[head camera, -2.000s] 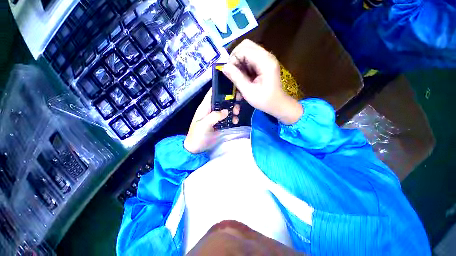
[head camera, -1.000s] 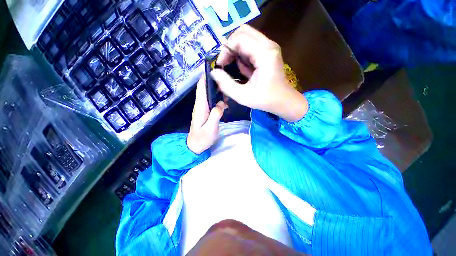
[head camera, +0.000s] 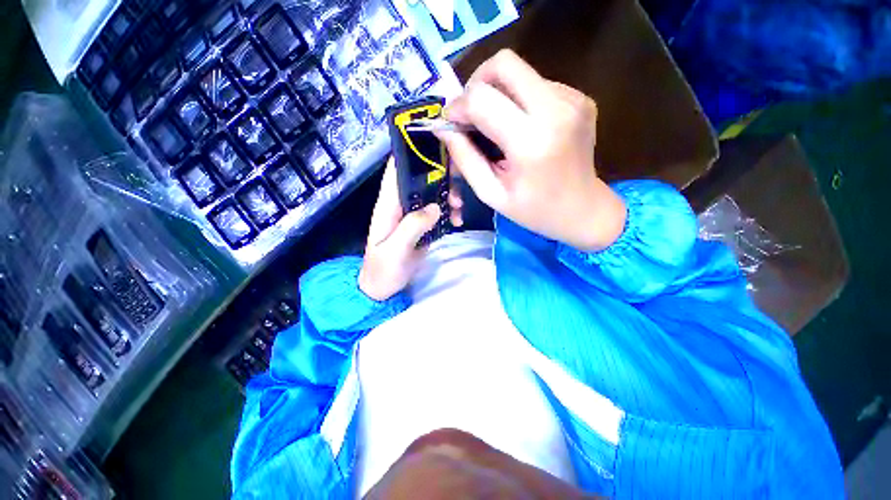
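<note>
My left hand (head camera: 399, 244) holds a black keypad phone (head camera: 416, 166) upright above my lap, with its thumb over the keys. A yellow adhesive frame (head camera: 427, 156) lies on the phone's screen area, its side strip bent in a curve away from the edge. My right hand (head camera: 532, 137) is shut on thin silver tweezers (head camera: 430, 125), whose tips are at the top part of the yellow frame. Whether the tips pinch the frame is too small to tell.
A lens tray (head camera: 262, 137) with rows of black frames lies ahead left, a pale cut-out card (head camera: 476, 21) beside it. A phone tray (head camera: 59, 195) is far left, a small parts tray (head camera: 262, 342) near my left sleeve. Brown cartons (head camera: 650, 107) stand right, one with clear film (head camera: 738, 234). Blue clothing (head camera: 782, 49) shows top right.
The phone has turned from edge-on to face up towards me. The yellow frame now shows partly lifted and bent. My right hand has moved slightly right, and the tweezers now show clearly.
</note>
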